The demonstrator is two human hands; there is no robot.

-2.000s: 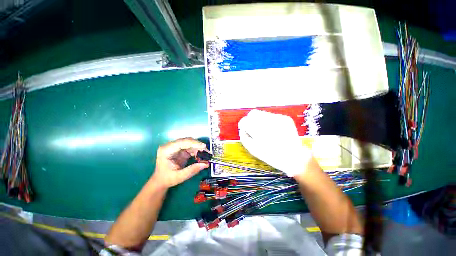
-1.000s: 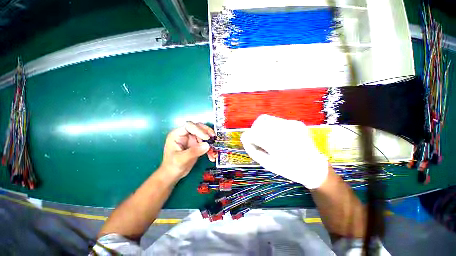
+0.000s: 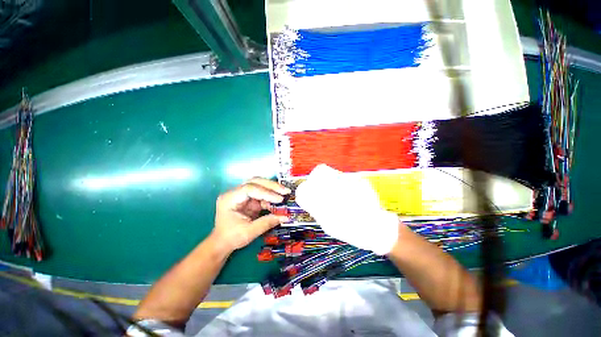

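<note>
My bare left hand holds a small red and black connector housing between thumb and fingers at the tray's near left corner. My right hand, in a white glove, is close to the housing, over the yellow wires. Its fingertips are overexposed, and whether they grip a wire cannot be told. The cream wire tray also holds red wires, black wires, white wires and blue wires. Silvery terminals show at the wires' left ends.
A pile of harnesses lies along the tray's near side. Other harness bundles lie at the far left and the right of the green bench. A metal post stands behind. A dark blurred strip crosses the right side.
My gloved right hand has moved left, from over the red and yellow wires to beside the housing. My left hand still holds the housing, which now shows its red side. The view has shifted slightly.
</note>
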